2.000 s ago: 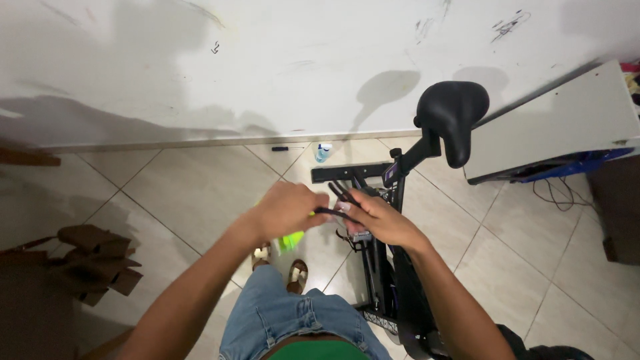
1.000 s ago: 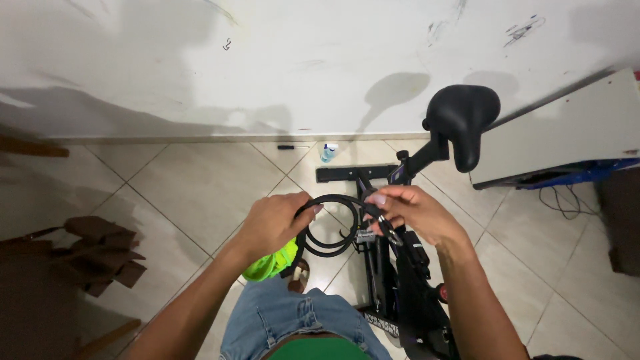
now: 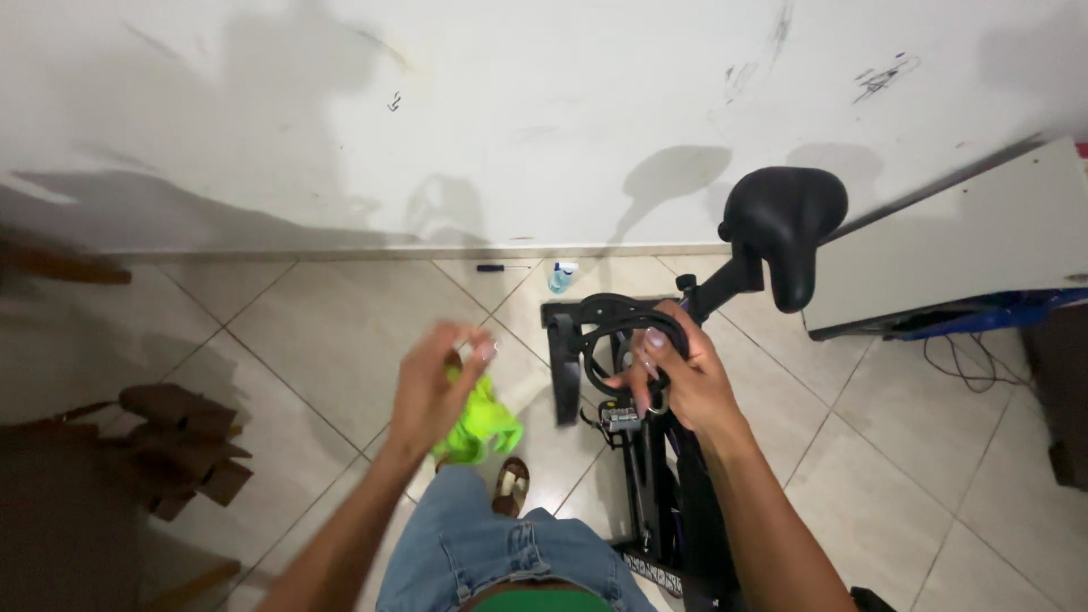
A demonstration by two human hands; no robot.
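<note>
My right hand (image 3: 684, 365) grips a coiled black cord or strap (image 3: 608, 306) with a metal clip at its lower end. A black flat end of it hangs to the left of the coil. My left hand (image 3: 438, 387), slightly blurred, is raised to the left, away from the coil. A bright neon-yellow cloth (image 3: 484, 425) is at that hand, partly hidden behind it; how it is held is unclear. Beneath my right hand stands a black exercise bike, its padded saddle (image 3: 782, 221) at the upper right and a pedal (image 3: 620, 416) below the coil.
Near the wall, a screwdriver (image 3: 501, 269) and a small bottle of bluish liquid (image 3: 561, 278) are on the tiled floor (image 3: 289, 365). A white panel (image 3: 952, 238) leans at the right, with thin cables (image 3: 977, 365) below. Brown hanging pieces (image 3: 178, 433) are at the left.
The cord, handled by both hands one second ago, is now gathered in a smaller coil in my right hand. My left hand has come off it and moved left.
</note>
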